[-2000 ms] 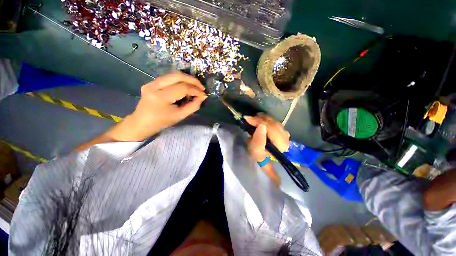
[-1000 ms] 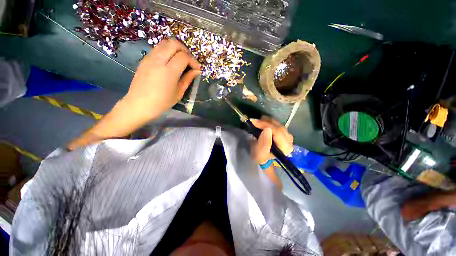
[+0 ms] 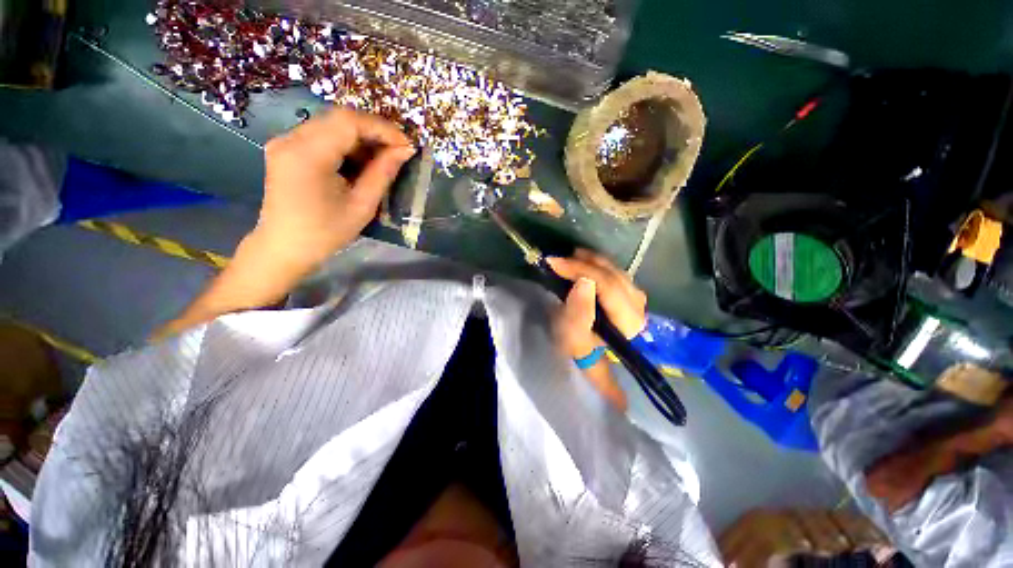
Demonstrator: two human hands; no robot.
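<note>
My right hand (image 3: 597, 297), with a blue wristband, holds the black soldering iron (image 3: 633, 361). Its thin metal tip points up and left at a small silvery component (image 3: 483, 196) on the bench. My left hand (image 3: 326, 183) is beside the lower edge of the long glittering heap of small parts (image 3: 433, 105), thumb and forefinger together. Whether something tiny is between those fingertips cannot be made out. A pale narrow bar of a small fixture (image 3: 418, 200) shows just right of my left fingers.
A clear tray (image 3: 533, 50) lies behind the heap. A tan tape roll (image 3: 580, 155) stands right of it, with tweezers (image 3: 786, 47) beyond. A black fan (image 3: 728, 250) with a green label is at right. Neighbouring workers' sleeves (image 3: 878, 438) show at both sides.
My left hand has moved left and up from the iron tip to the heap's edge, then slightly down and left, uncovering the pale bar. My right hand and the iron have hardly moved.
</note>
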